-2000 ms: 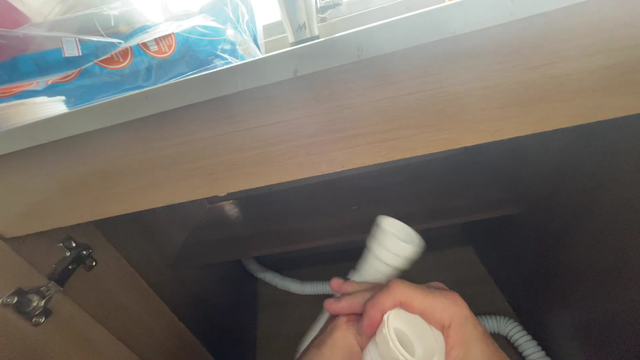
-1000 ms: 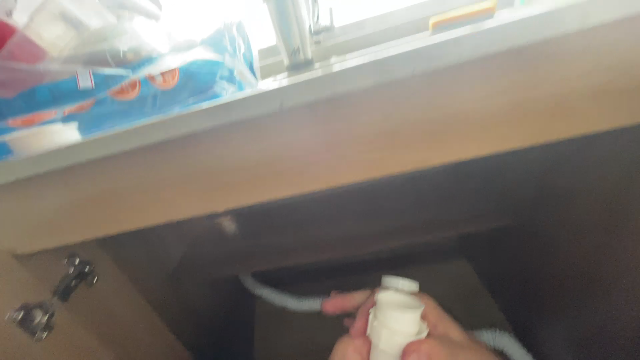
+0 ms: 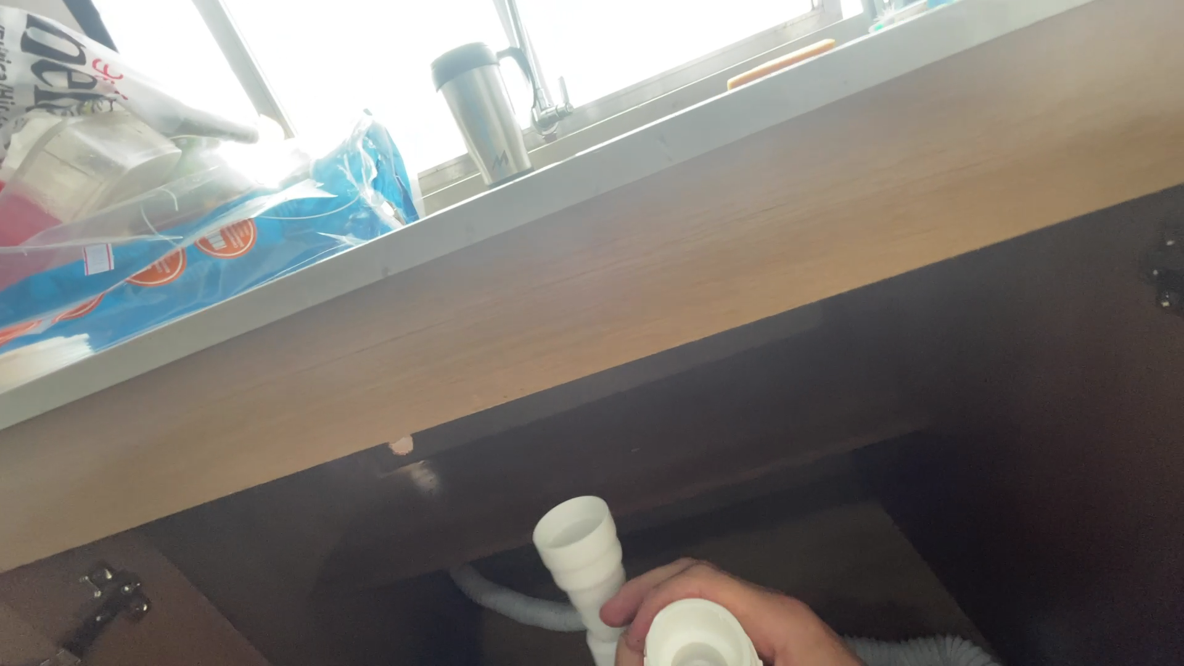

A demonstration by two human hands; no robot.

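Note:
My right hand is curled behind a round white plastic pipe fitting, its open end facing me at the bottom edge. Beside its fingertips, to the left, stands a white plastic drain pipe with a wide, open upper end, slightly tilted. Whether the pipe and the fitting are joined is hidden. A sliver of skin shows at the bottom edge between them; I cannot tell which hand it belongs to. Grey corrugated hose runs behind the pipe, and more corrugated hose lies right of my hand.
Overhead runs the cabinet's wooden front rail under a pale countertop edge. A steel travel mug, a blue plastic package and an orange sponge are on top. Metal hinges sit at left and right.
The wide-ended white pipe stands more upright than two seconds ago. My hands have moved lower in view, and the left one has largely gone from sight. The view has shifted, bringing in the mug.

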